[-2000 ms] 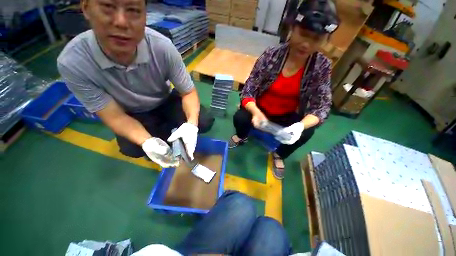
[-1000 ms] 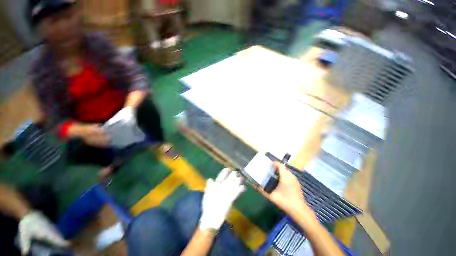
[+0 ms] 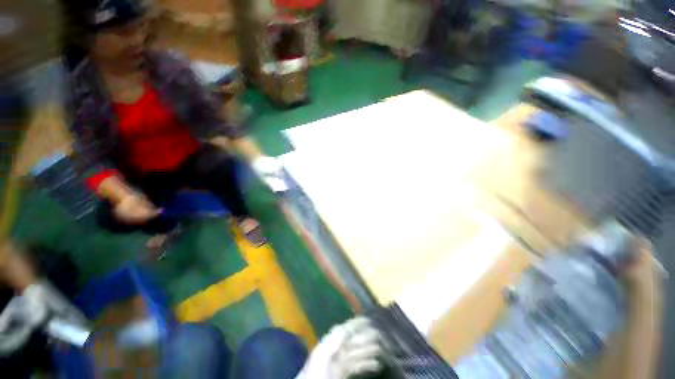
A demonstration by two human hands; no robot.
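The picture is blurred. My left hand, in a white glove, is at the bottom edge beside a dark ribbed stack of parts; its fingers look bent and I cannot tell if they hold anything. My bare right hand is at the far right, at the edge of a spread of silver sheet-metal parts. Blur hides its fingers and what they may grip. A large panel stack, white in glare, lies ahead with tan cardboard near it.
A squatting person in red is at the left, a gloved hand at the panel stack's edge. Another person's gloved hand is by a blue bin at lower left. A tall ribbed stack stands at the right. Yellow lines cross the green floor.
My right hand has moved right to the silver parts; the plate and dark tool seen in it before are no longer discernible. My left hand is lower in view. The squatting person's gloved hand reached the stack.
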